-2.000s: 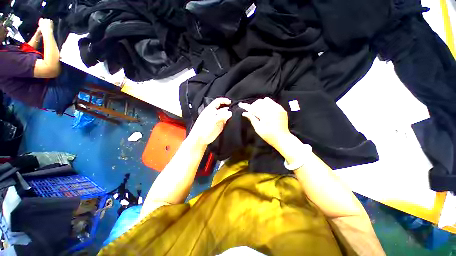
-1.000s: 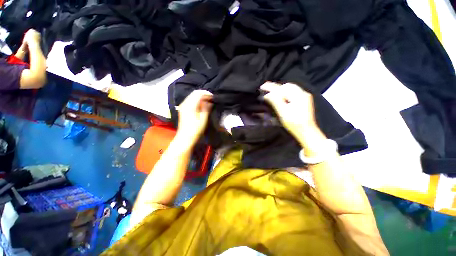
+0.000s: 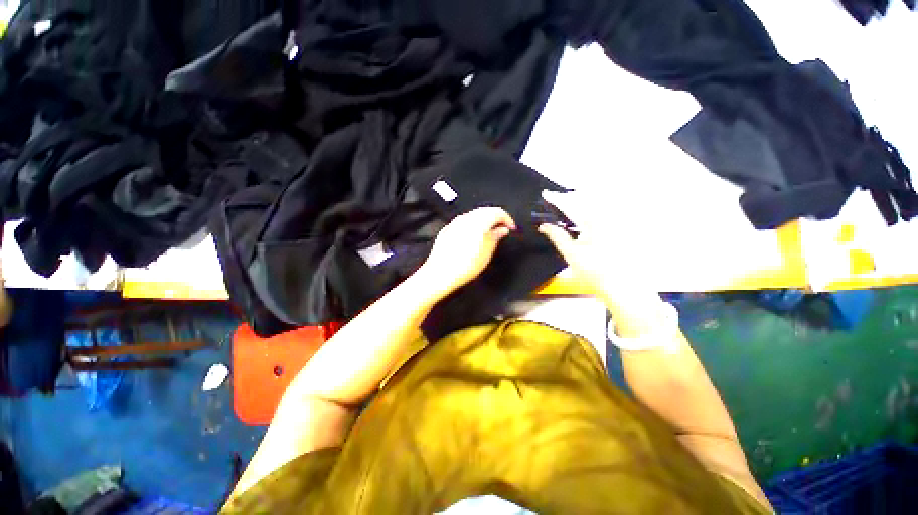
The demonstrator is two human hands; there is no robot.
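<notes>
A black garment lies bunched on the white table in front of me, with its near edge drawn toward my body. A small white label shows on it, and a larger white patch shows further left. My left hand pinches the cloth near the garment's right end. My right hand is just to the right, its fingertips at the cloth's edge; it looks washed out against the white table. A small dark, slim shape shows by the right fingertips, too unclear to name.
A large black garment heap covers the left and far side of the white table. Dark cloth legs stretch to the right. A red stool stands below the table's yellow-taped edge. A blue crate is at lower right.
The view has turned right. My hands have moved from the spread opening of the garment to its right end and are closer together. The other person has almost left the view.
</notes>
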